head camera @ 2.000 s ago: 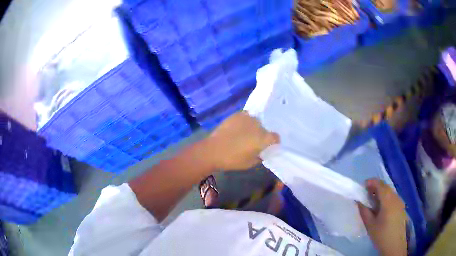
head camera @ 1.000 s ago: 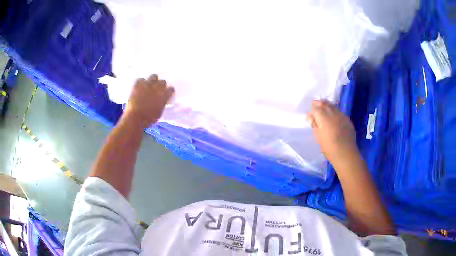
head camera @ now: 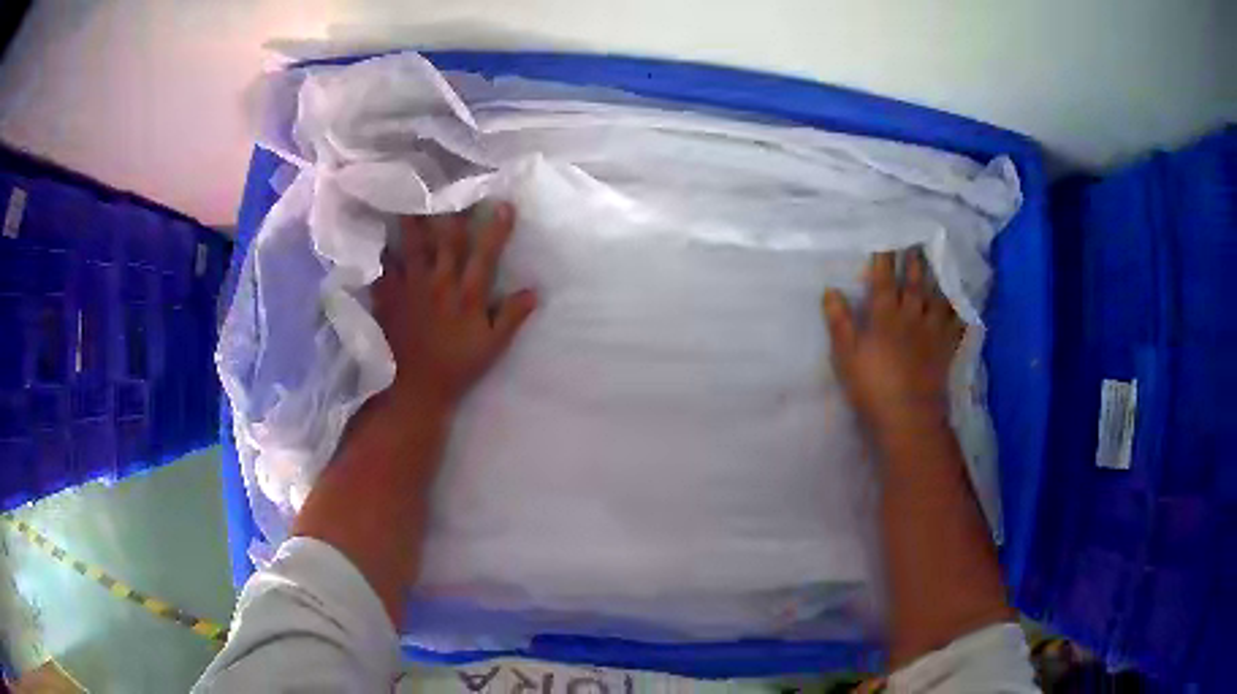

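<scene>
A translucent white liner sheet (head camera: 651, 434) lies over the inside of a blue plastic crate (head camera: 1034, 312) in front of me. My left hand (head camera: 445, 301) rests flat on the sheet at the left, fingers spread, beside its crumpled edge. My right hand (head camera: 895, 339) rests flat on it near the right wall, fingers spread. Neither hand grips anything. The sheet is bunched at the upper left and folded along the back. What lies under it is hidden.
Stacked blue crates (head camera: 102, 325) stand at the left. More blue crates (head camera: 1180, 407) stand at the right, one with a white label (head camera: 1116, 423). Yellow-black floor tape (head camera: 122, 586) runs on the floor at the lower left. A pale wall or surface is behind the crate.
The view has turned from the folded white sheet to the crate stacks. The sheet, held by both hands earlier, now lies spread in the crate, and the hands have let go and lie flat.
</scene>
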